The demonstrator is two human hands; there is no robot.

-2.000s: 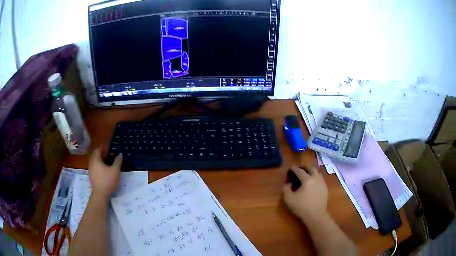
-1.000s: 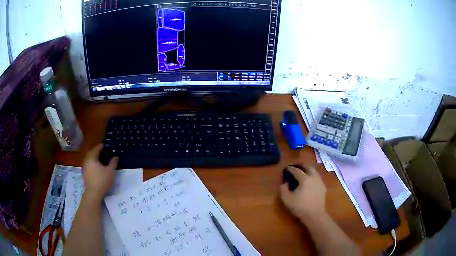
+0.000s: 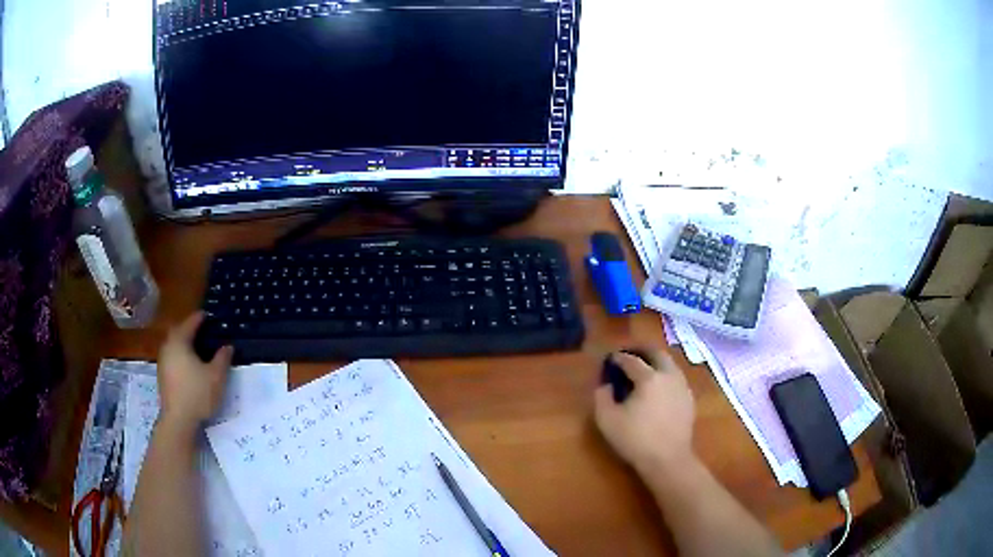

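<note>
My left hand (image 3: pixel 192 375) rests at the lower left corner of the black keyboard (image 3: pixel 392 296), thumb and fingers on its edge keys. My right hand (image 3: pixel 650 411) is closed over the small black computer mouse (image 3: pixel 617 380) on the wooden desk. The monitor (image 3: pixel 365 93) shows a dark, blank work area with toolbars along its edges. A handwritten order worksheet (image 3: pixel 327 457) lies between my forearms, with a dark pen (image 3: pixel 468 504) on its right side. A second handwritten sheet (image 3: pixel 253 388) lies partly under my left forearm.
Orange-handled scissors (image 3: pixel 98 511) lie on papers at the lower left. A clear bottle (image 3: pixel 113 256) stands left of the monitor, by patterned cloth (image 3: pixel 44 272). To the right are a blue object (image 3: pixel 615 277), a calculator (image 3: pixel 710 279), pink-lilac sheets (image 3: pixel 779 359) and a black phone-like slab (image 3: pixel 813 433) with a white cable.
The blue-purple shapes have gone from the monitor screen. The whole view has shifted, so things sit further left. My hands stay on the keyboard and the mouse.
</note>
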